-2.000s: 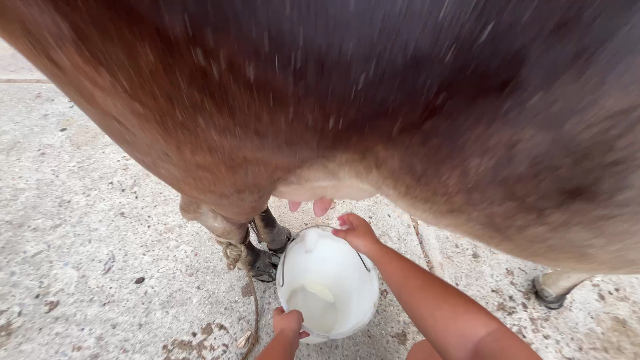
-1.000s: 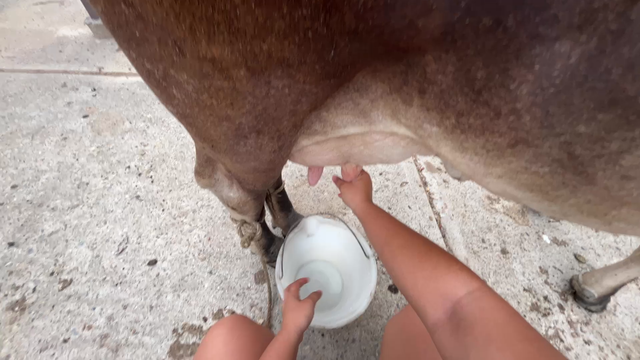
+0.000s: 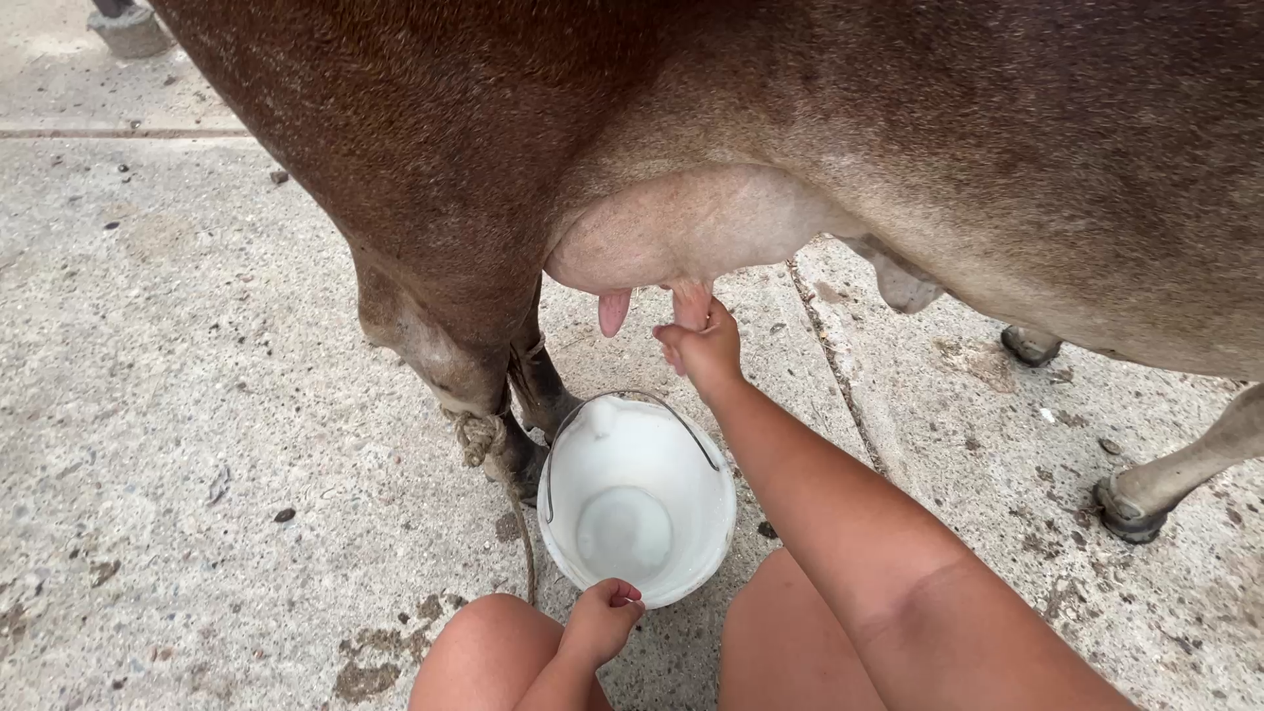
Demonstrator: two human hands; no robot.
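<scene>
Before me a brown cow stands side-on, its pale udder [image 3: 681, 222] low in the middle of the view. My right hand [image 3: 706, 346] has its fingers around one teat [image 3: 690, 302]; a second teat [image 3: 613, 312] hangs free to its left. Below is a white bucket [image 3: 681, 494] with a wire handle, raised over its far rim, and a little whitish liquid [image 3: 624, 533] at the bottom. At the near rim my left hand [image 3: 607, 612] has its fingers curled, the fingertips touching the rim.
The cow's hind legs [image 3: 541, 380] stand just behind the bucket, with a knotted rope [image 3: 478, 436] around them that trails down to the concrete floor [image 3: 247, 444]. A front hoof [image 3: 1131, 512] is at the right. My knees [image 3: 484, 652] flank the near side of the bucket.
My left hand has moved from over the bucket's inside to its near rim. My right hand, beside the teats two seconds ago, is now on one. The view has shifted.
</scene>
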